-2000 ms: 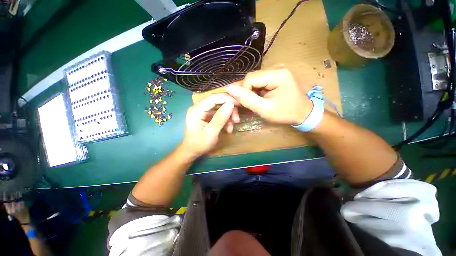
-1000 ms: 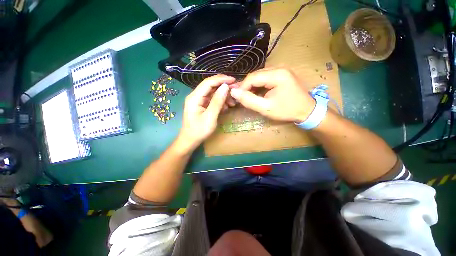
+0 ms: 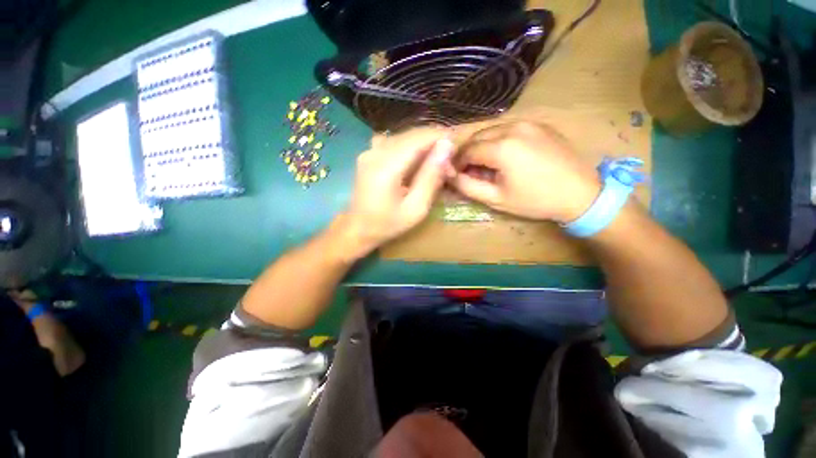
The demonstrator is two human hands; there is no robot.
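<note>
My left hand (image 3: pixel 400 186) and my right hand (image 3: pixel 530 170) meet at their fingertips above the tan work board (image 3: pixel 528 243). The fingers are pinched together, and whatever is between them is too small or hidden to tell. A light blue strap (image 3: pixel 607 204) is around my right wrist. The green circuit board strip (image 3: pixel 467 213) lies on the work board just below my hands, partly covered by them. A loose pile of small yellow-and-black components (image 3: pixel 307 141) lies on the green mat left of my left hand.
A black fan with a round wire grille (image 3: pixel 440 82) stands just beyond my hands. A brownish tub (image 3: pixel 660 89) is at the right, beside a black box (image 3: pixel 768 170). A dotted component tray (image 3: pixel 182 116) and a plain white tray (image 3: pixel 109 170) lie left. A person's arm (image 3: pixel 55 340) shows lower left.
The view has shifted, so the bench things sit farther up, and the fan, tub and work board farther right. My hands stay together at the fingertips; more of my left fingers are now closed in.
</note>
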